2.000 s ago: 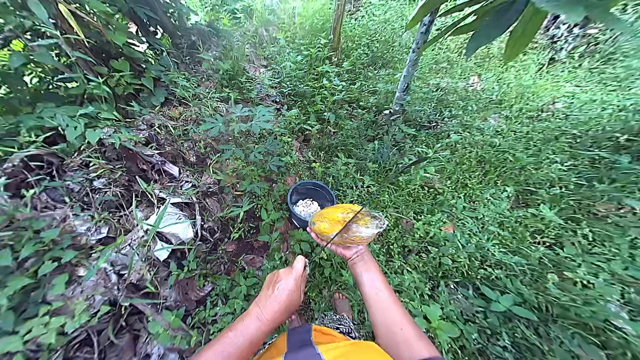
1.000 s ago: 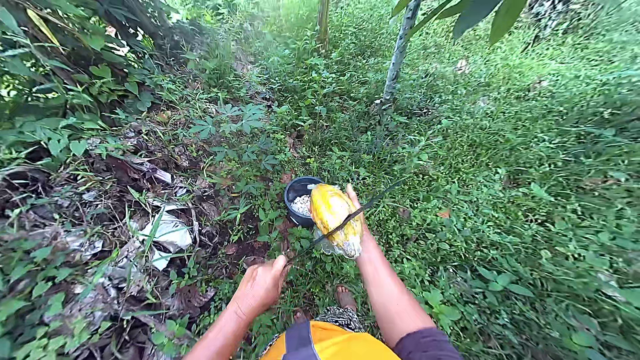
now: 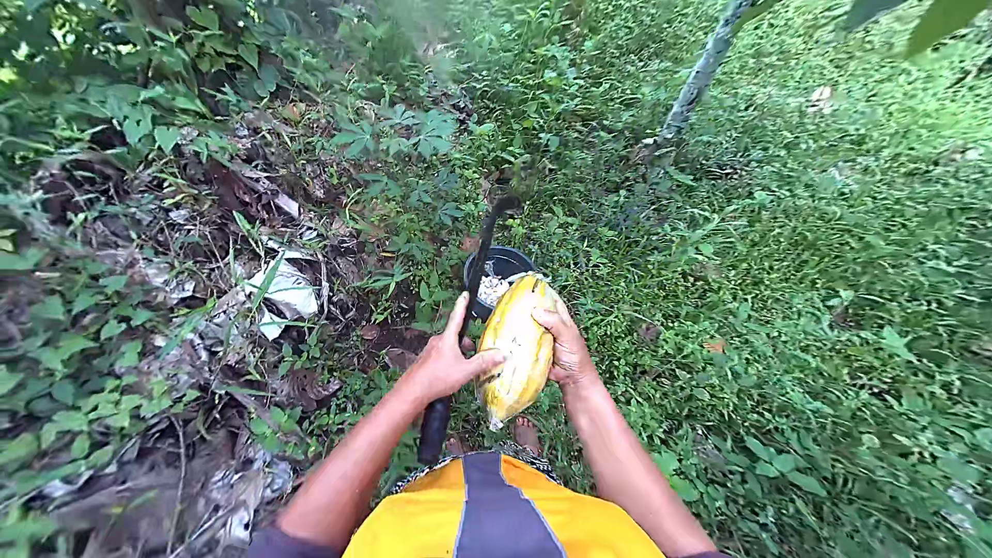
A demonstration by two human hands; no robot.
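A yellow cacao pod (image 3: 518,349) is held between both hands, its pointed tip toward my body. My right hand (image 3: 567,341) grips the pod's right side, thumb on top. My left hand (image 3: 446,363) has its thumb against the pod's left side and also holds a dark, curved-tipped machete (image 3: 482,260); the machete's black handle (image 3: 435,430) points down toward my shirt. Just beyond the pod stands a black bucket (image 3: 511,260) with whitish cacao beans (image 3: 491,290) inside, partly hidden by the pod and the blade.
Low green plants cover the ground. A thin tree trunk (image 3: 697,81) rises at the upper right. Dead leaves and a crumpled whitish sheet (image 3: 287,291) lie to the left. My bare feet (image 3: 527,435) are just below the pod.
The machete lay across the pod one second ago; its blade now points away from me, left of the pod. My left hand has come up against the pod, which has also turned.
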